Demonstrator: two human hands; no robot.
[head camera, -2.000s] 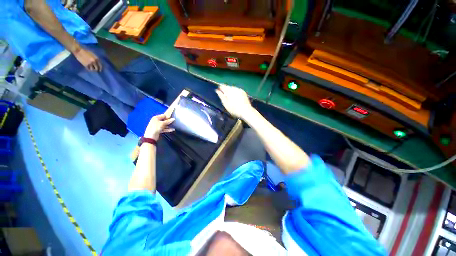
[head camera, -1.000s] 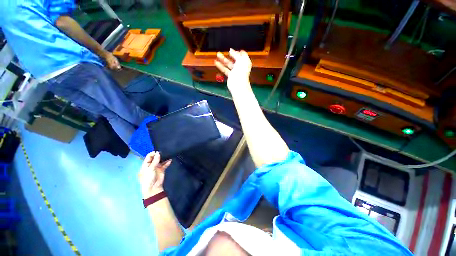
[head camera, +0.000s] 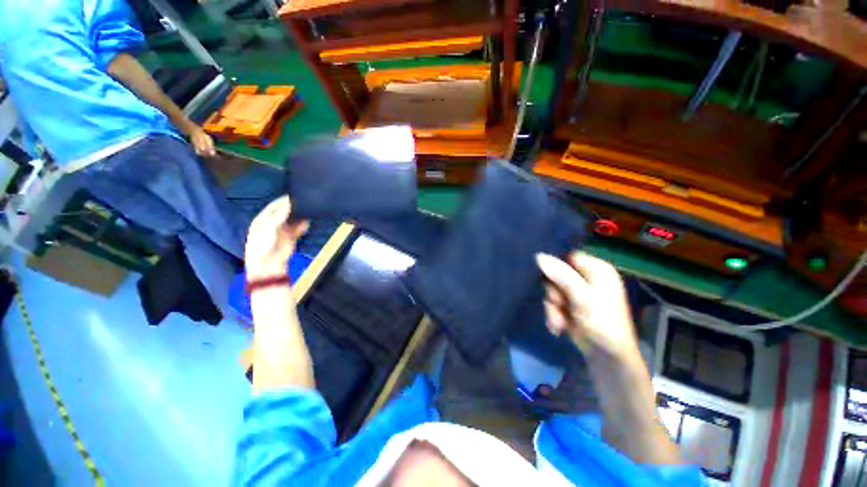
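My left hand (head camera: 272, 240) holds a dark tablet assembly (head camera: 352, 183) by its lower left corner, raised in front of the left press. Its upper right part reflects bright light. My right hand (head camera: 587, 297) holds a second dark tablet assembly (head camera: 499, 262) by its right edge, tilted and blurred. Below them is the carton with black foam (head camera: 328, 357); a glossy tablet assembly (head camera: 380, 259) lies in its upper part. The left press (head camera: 433, 103) stands open with a bare tan surface showing inside.
The right press (head camera: 665, 181) has a red button, red digits and a green lit button (head camera: 736, 263). White trays (head camera: 658, 360) with tablets stand at the lower right. A pale hose (head camera: 761, 326) loops in front of the bench. A co-worker (head camera: 71, 86) stands at the left beside an orange fixture (head camera: 249, 114).
My right hand has come back from the left press with a tablet assembly, and the dark panel inside that press is gone. My left hand has raised its tablet assembly.
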